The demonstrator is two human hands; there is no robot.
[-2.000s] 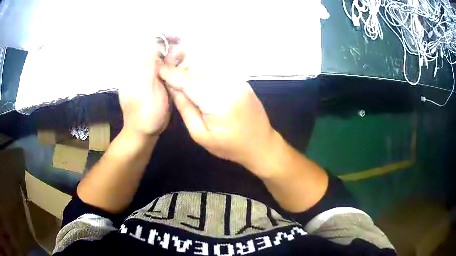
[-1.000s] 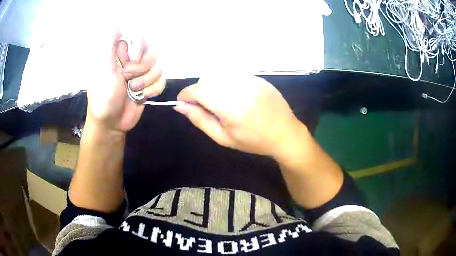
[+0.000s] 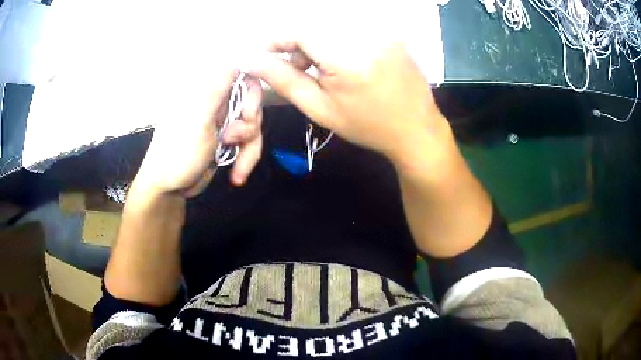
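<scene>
My left hand (image 3: 204, 133) is left of centre, at the front edge of the overexposed white sheet stack (image 3: 105, 91). It holds a coiled white cable bundle (image 3: 232, 119), whose loops lie along its fingers. My right hand (image 3: 358, 98) is to the right of it and higher, with thumb and fingers reaching towards the top of the coil. A loose white cord loop (image 3: 311, 146) hangs below my right hand against the dark clothing. Glare hides where the right fingertips meet the cord, so its grip cannot be told.
A tangled pile of white cables (image 3: 597, 28) lies on the green bench (image 3: 485, 53) at the upper right, one cord end trailing near its edge. Open brown cartons (image 3: 74, 281) stand below at the left. A small blue patch (image 3: 290, 162) shows between the hands. A yellow line (image 3: 552, 219) crosses the green floor.
The coil in my left hand has turned and its loops now show along the fingers. My right hand has moved up and right, and a loose cord loop now hangs below it.
</scene>
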